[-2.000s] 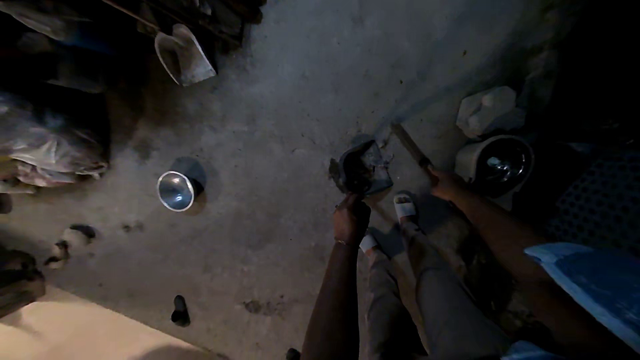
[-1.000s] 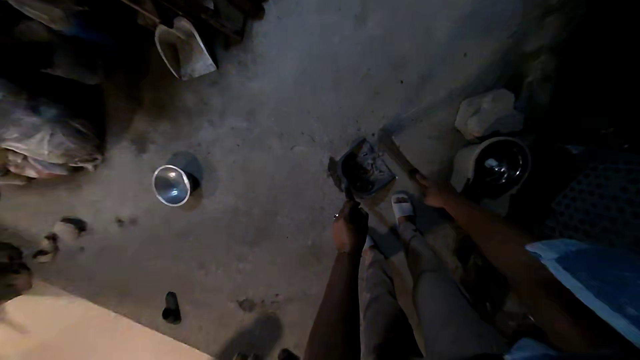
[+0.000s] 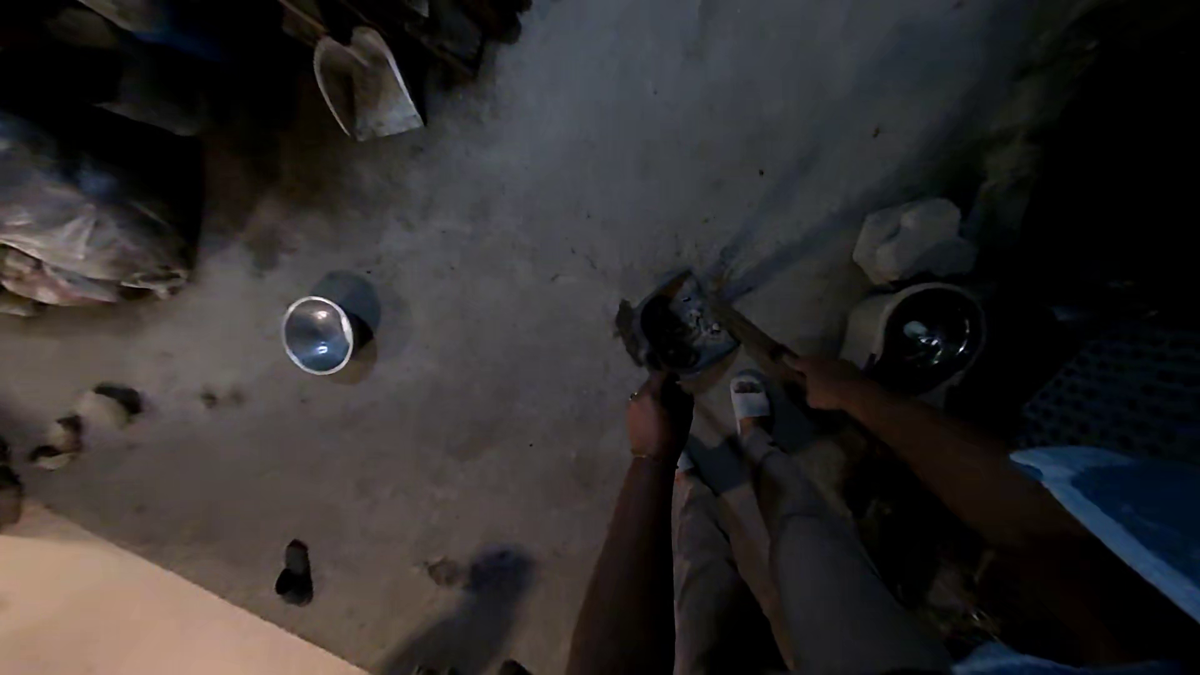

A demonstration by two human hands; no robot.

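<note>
My left hand (image 3: 659, 417) grips the handle of a dark dustpan (image 3: 689, 323) held low over the concrete floor, with pale debris lying in its pan. In my right hand (image 3: 830, 380) is a short hand broom (image 3: 745, 328), its far end at the right edge of the pan. The broom's bristles are dim and hard to make out. Dark debris (image 3: 628, 328) shows on the floor just left of the pan. My feet in light sandals (image 3: 749, 396) stand close below it.
A shiny metal bowl (image 3: 319, 336) rests at left. Another scoop-shaped pan (image 3: 368, 89) lies at the upper left, near plastic sacks (image 3: 84, 225). On the right are a pale stone block (image 3: 914, 239) and a container holding a dark shiny bowl (image 3: 933, 337). A dark shoe (image 3: 295, 572) lies lower left.
Between the first frame and the second, the broom's far end moves left toward the dustpan. It stays beside the pan now, and both hands keep their grips.
</note>
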